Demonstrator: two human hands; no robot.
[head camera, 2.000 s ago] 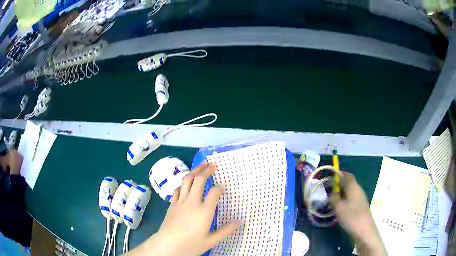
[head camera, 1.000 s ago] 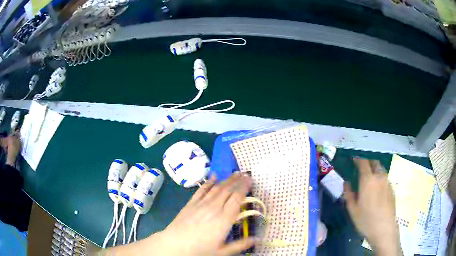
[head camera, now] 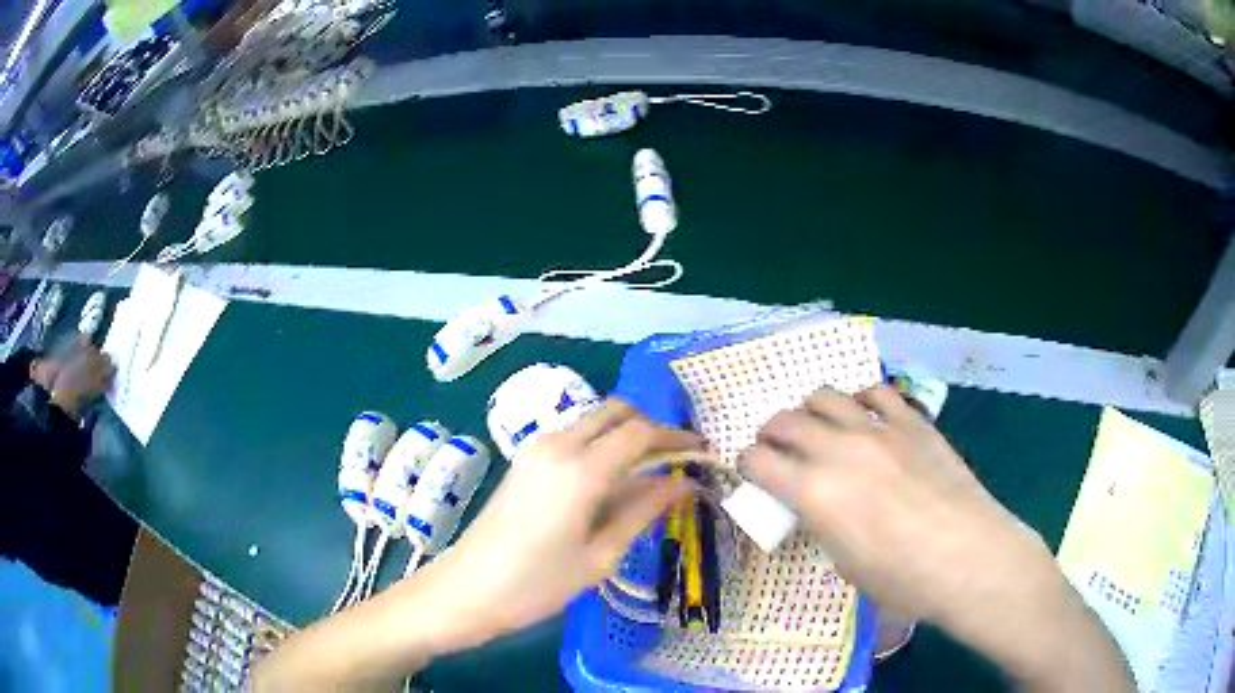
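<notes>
A blue basket (head camera: 867,650) holds a cream perforated sheet (head camera: 786,359) and yellow and black pens (head camera: 695,562). My left hand (head camera: 589,508) is over the basket's left side, fingers curved beside the pens and a pale ring (head camera: 677,462); whether it grips them is unclear. My right hand (head camera: 867,474) is over the sheet, its fingertips on a small white block (head camera: 761,516). A round white item (head camera: 539,406) with blue marks lies left of the basket, partly behind my left hand.
Three long white items (head camera: 444,493) with cords lie at left. Another lies across the pale rail (head camera: 1002,355), with two more on the conveyor (head camera: 948,203). Papers (head camera: 1131,528) are at right and far left (head camera: 169,355). A carton (head camera: 142,609) and another person's hand (head camera: 75,372) are at left.
The pale ring and pens have moved from the right of the basket into it. My right hand has moved left over the basket with the white block. The view has shifted right to left across the bench.
</notes>
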